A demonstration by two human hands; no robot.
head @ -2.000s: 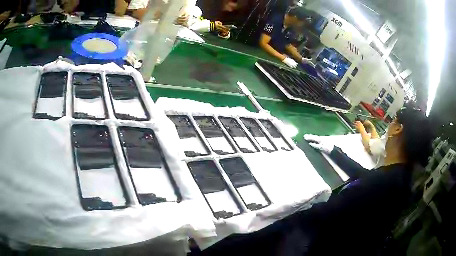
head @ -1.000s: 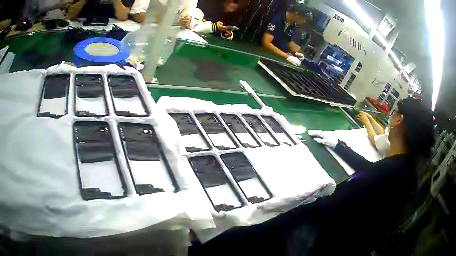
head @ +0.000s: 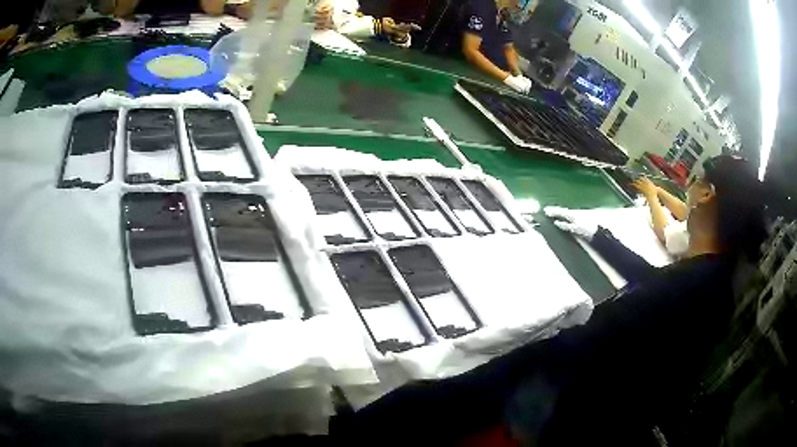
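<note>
Neither my left nor my right hand can be seen. In front of me at left, a white cloth-covered tray holds several black-edged phone frames: three in the back row, two larger-looking ones in the front row. Beside it at right, another cloth-covered tray holds more phone frames: several in the back row and two in the front row. The frames lie flat, with dark upper parts and pale lower parts.
Behind the trays, a blue ring lies near clear plastic. A white bar and a black ribbed tray are further right. A dark-clothed person sits at right, a gloved hand on white sheets.
The view has tilted, so both trays appear higher in the picture. The phone frames keep their places. The far worker's gloved hands have shifted slightly.
</note>
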